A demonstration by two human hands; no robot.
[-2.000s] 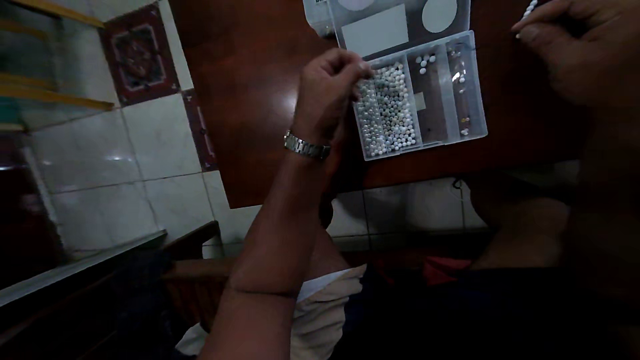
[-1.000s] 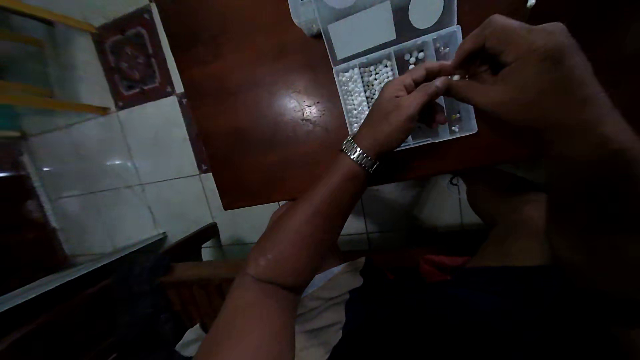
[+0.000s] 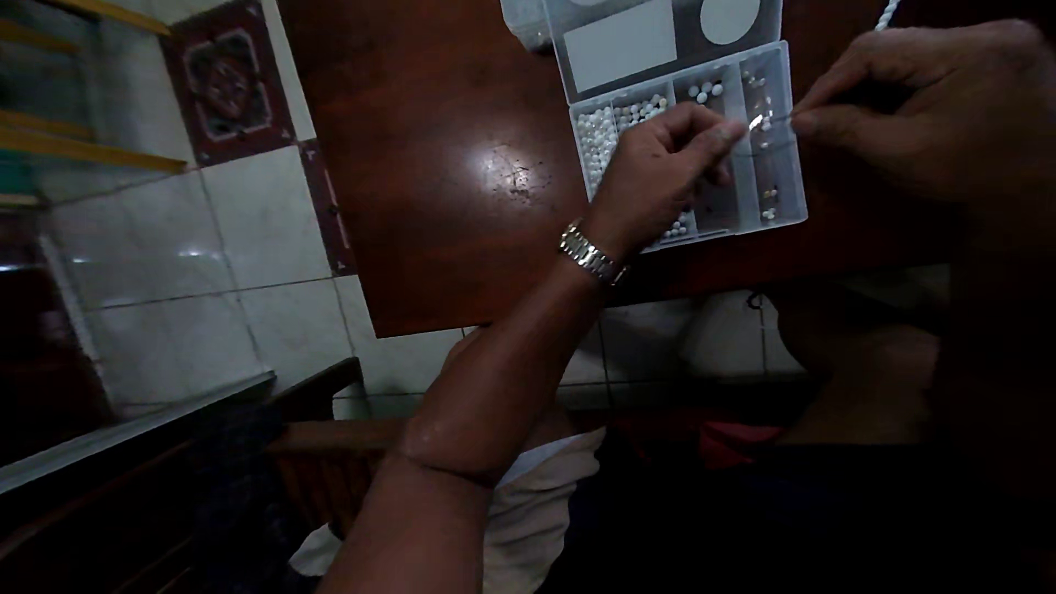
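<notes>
A clear plastic compartment box (image 3: 794, 177) lies with its lid (image 3: 689, 45) raised at the table's near side. White beads (image 3: 596, 136) fill its left compartments, and a few larger ones (image 3: 704, 91) lie in a middle one. My left hand (image 3: 672, 161), with a metal watch on the wrist, is above the box, thumb and forefinger pinched near a thin, faint thread. My right hand (image 3: 899, 103) is right of the box, its fingertips pinched on that thread. A short string of white beads (image 3: 887, 14) shows above my right hand. Small shiny pieces (image 3: 767, 124) lie in the right compartment.
The dark wooden table (image 3: 437, 165) has a glossy top and a near edge below the box. Another clear container (image 3: 528, 23) stands behind the lid at the left. A wooden chair (image 3: 346, 437) and tiled floor (image 3: 256, 223) are beyond the table edge.
My left hand went from the white beads at the left to the right side of the box, met my right hand there, and the two are now apart again.
</notes>
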